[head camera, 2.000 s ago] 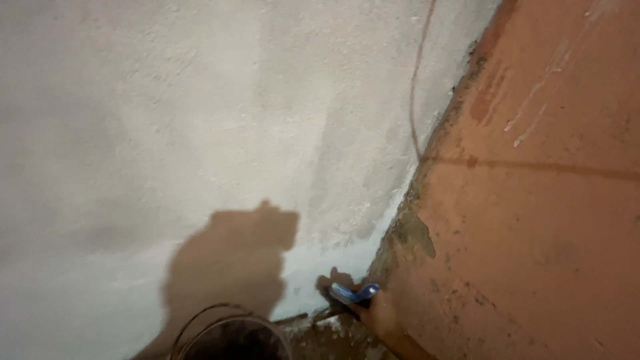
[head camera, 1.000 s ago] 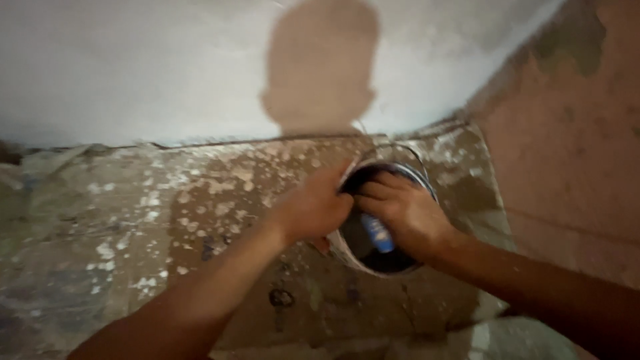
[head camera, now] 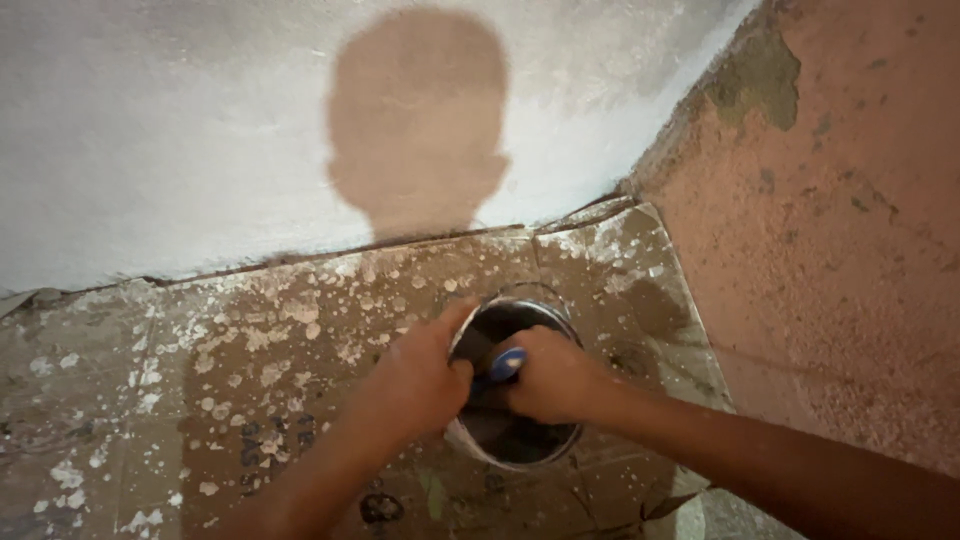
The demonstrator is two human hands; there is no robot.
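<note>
A round bucket with a thin wire handle stands on the cardboard. My left hand grips its left rim, thumb over the edge. Over the bucket's opening, my right hand is closed around a blue handle, seemingly that of a paintbrush; its other end is hidden in the dark inside. The bucket's contents are too dark to make out.
Paint-spattered cardboard bearing some print covers the floor. Behind it rises a whitish painted wall with a head's shadow on it. A reddish-orange wall with a bare patch stands at the right.
Two seconds ago my right hand held the blue tool low at the wall corner. Now it is over the bucket, with my left hand on the rim. The view has swung down.
</note>
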